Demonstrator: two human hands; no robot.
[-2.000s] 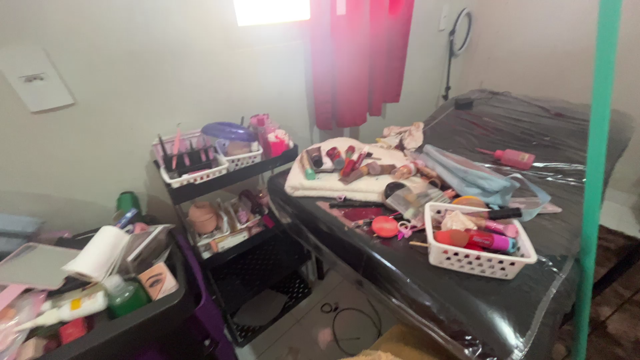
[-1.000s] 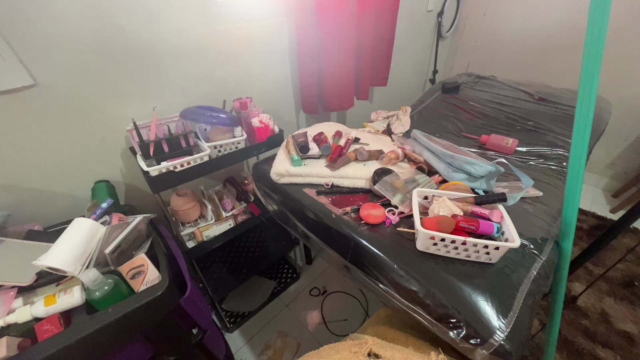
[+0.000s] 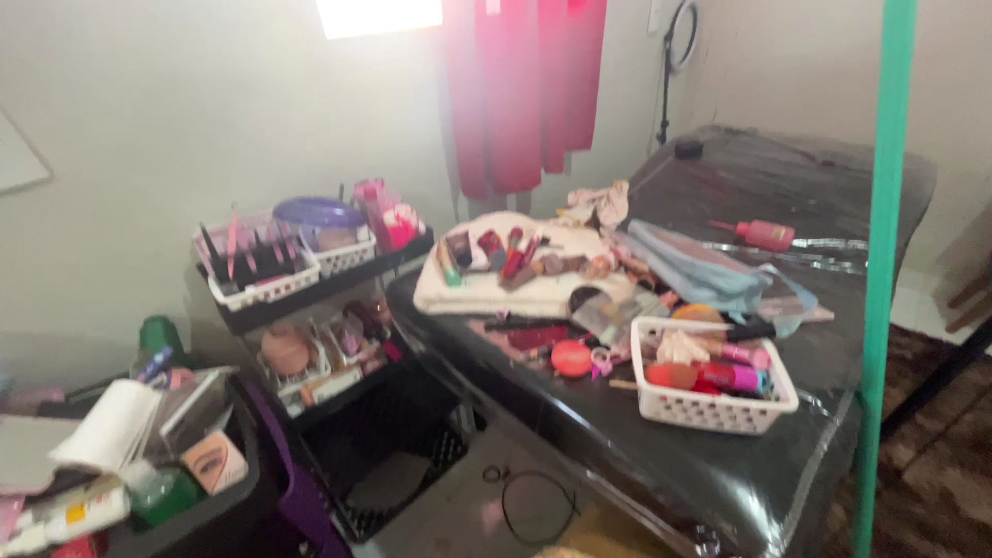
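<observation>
Neither of my hands shows in the head view. On the plastic-covered black treatment bed stands a white plastic basket full of cosmetics and brushes. Left of it lie a round orange-red item and small pink scissors or rings, hard to tell apart. Behind these, a folded cream towel bears several makeup tubes and brushes. A light blue pouch with clear parts rests right of the towel, and a pink bottle lies on its side farther back.
A black tiered cart holds white baskets and a purple oval item. At lower left, a black bin is heaped with bottles and boxes. A green upright strip crosses the right side. A cable lies on the floor; a ring light stands behind.
</observation>
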